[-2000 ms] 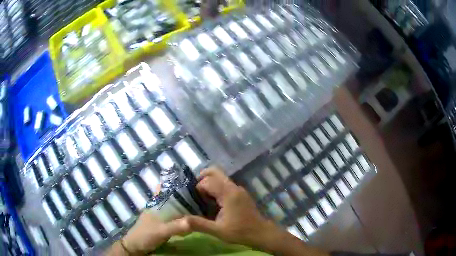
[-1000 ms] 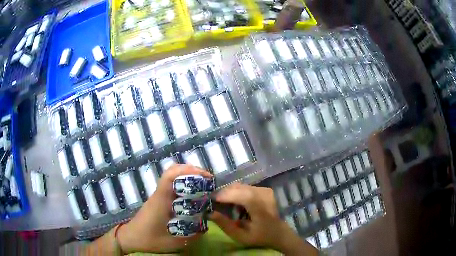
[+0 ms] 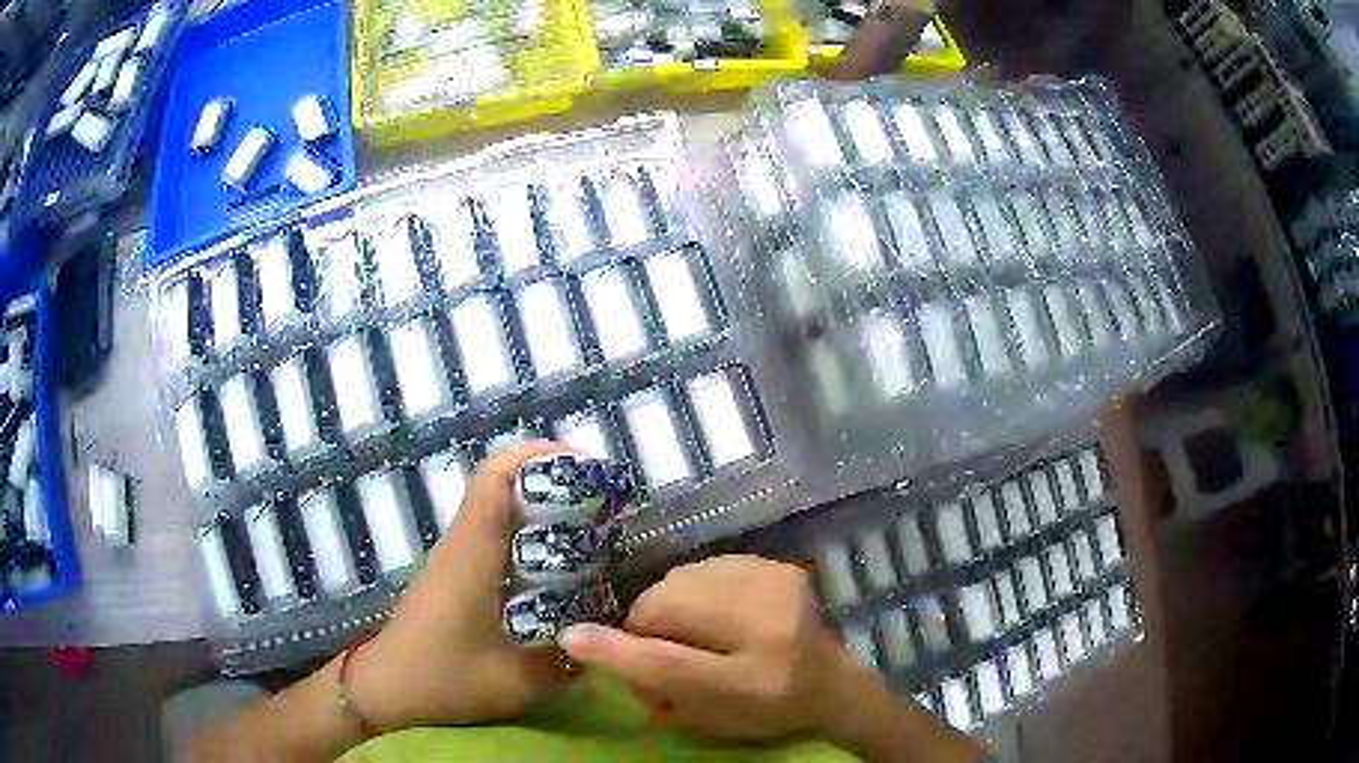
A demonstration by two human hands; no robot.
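Observation:
My left hand [image 3: 455,611] holds three electronic units [image 3: 564,549] stacked together, their rounded black-and-silver ends facing up towards me. My right hand [image 3: 730,648] is just right of them, fingers curled, its fingertip at the lowest unit. Whether it holds anything is hidden. The units are above the front edge of a clear blister tray [image 3: 492,495], which holds three rows of white-and-black units.
A glossy tray stack [image 3: 976,239] stands to the right, with a lower filled tray [image 3: 984,581] in front of it. A blue bin [image 3: 283,75] and yellow bins [image 3: 477,112] are behind. A single loose unit [image 3: 109,501] and a dark phone-like rectangle [image 3: 85,313] lie left.
Since two seconds ago the units' ends have turned to face me. Over the last second, my left hand and the units have risen slightly in view, and my right fingertip has moved to the lowest unit.

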